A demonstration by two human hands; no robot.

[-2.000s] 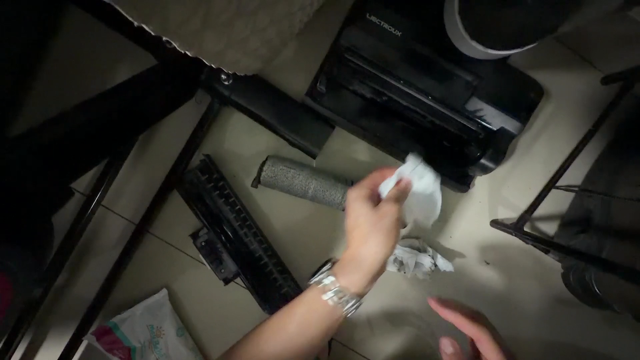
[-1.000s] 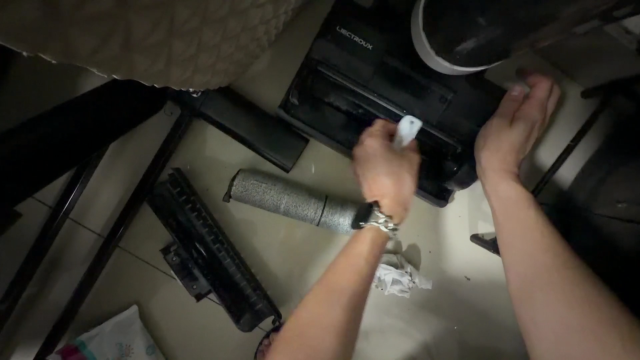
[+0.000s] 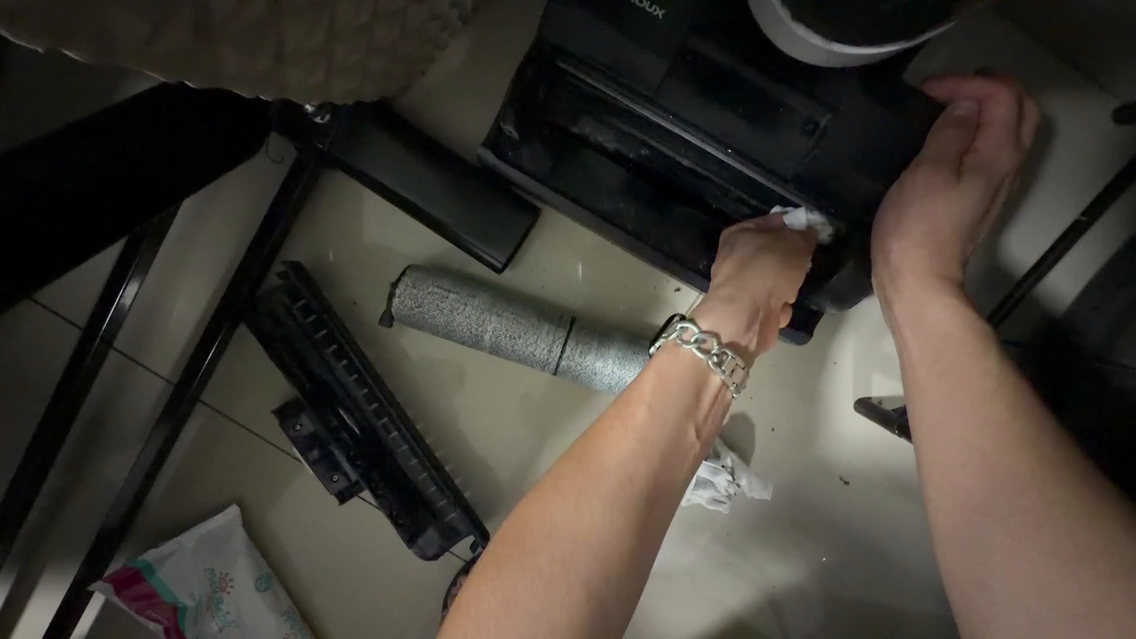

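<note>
My left hand [image 3: 763,271], with a chain bracelet at its wrist, grips a white wipe [image 3: 806,222] inside the right end of the roller cavity of a black floor-cleaner head [image 3: 657,115]. Against the right side of that head rests my right hand [image 3: 954,186], its fingers curled around the edge and holding nothing loose. A grey fabric roller brush [image 3: 479,319] lies on the floor, partly covered by my left wrist. Left of it lies a black slotted plastic cover [image 3: 373,417]. A crumpled, soiled wipe [image 3: 723,479] lies beside my left forearm.
A packet of wipes [image 3: 209,581] lies at the lower left. Black metal furniture legs [image 3: 186,382] cross the left side, with a black bar [image 3: 435,191] nearby. A quilted cover [image 3: 240,44] hangs at the top left. Another thin dark leg [image 3: 1065,240] stands at the right.
My left hand has moved with the wipe from above the floor near the roller into the head's cavity, lately toward its right end. My right hand has come up from the lower edge onto the head's side.
</note>
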